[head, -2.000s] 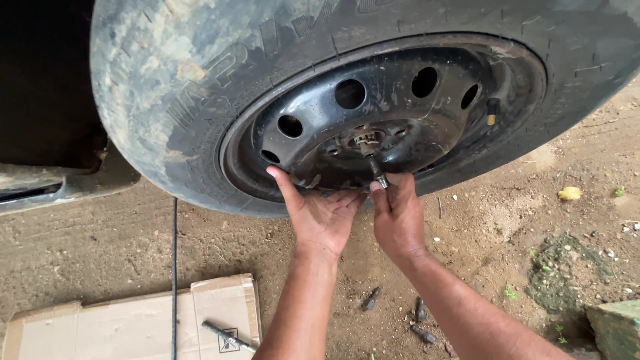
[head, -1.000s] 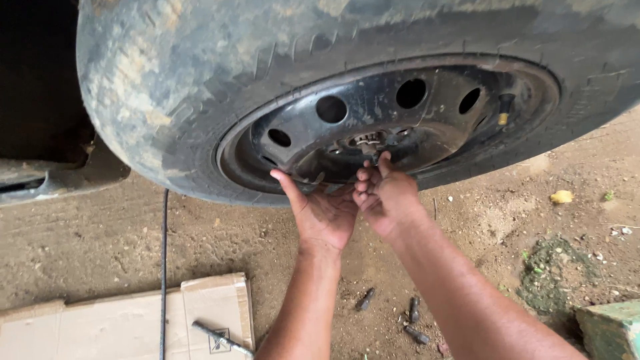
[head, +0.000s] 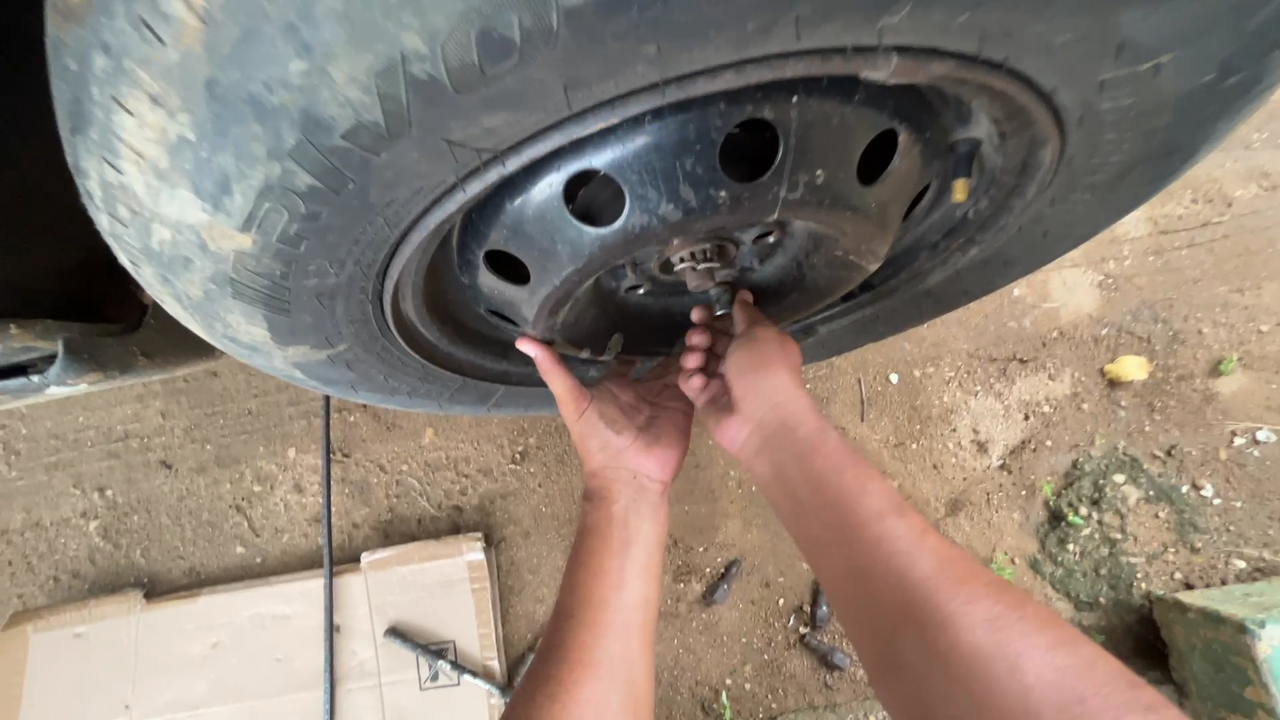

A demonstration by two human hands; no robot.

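Observation:
A car tyre (head: 330, 200) on a black steel wheel rim (head: 660, 200) fills the upper part of the view. My left hand (head: 635, 415) is palm up at the rim's lower edge, thumb apart on the near side, its fingertips hidden behind the rim or in shadow. My right hand (head: 745, 370) holds a wheel bolt (head: 722, 298) between thumb and forefinger, at the lower side of the wheel's hub (head: 700, 260). The bolt's far end is hidden. Beside the right side of the rim is a valve stem with a brass-coloured tip (head: 960, 188).
Several wheel bolts (head: 722, 582) lie on the dirt ground below. Flattened cardboard (head: 240, 640) lies at lower left with a metal bar tool (head: 445, 662) on it. A thin black rod or cable (head: 327, 550) crosses it. A green-painted block (head: 1225, 640) stands at lower right.
Two seconds ago the bolt was farther out in my right hand, tilted at the hub; now it sits closer in at the hub. My left hand has stayed at the rim's lower edge.

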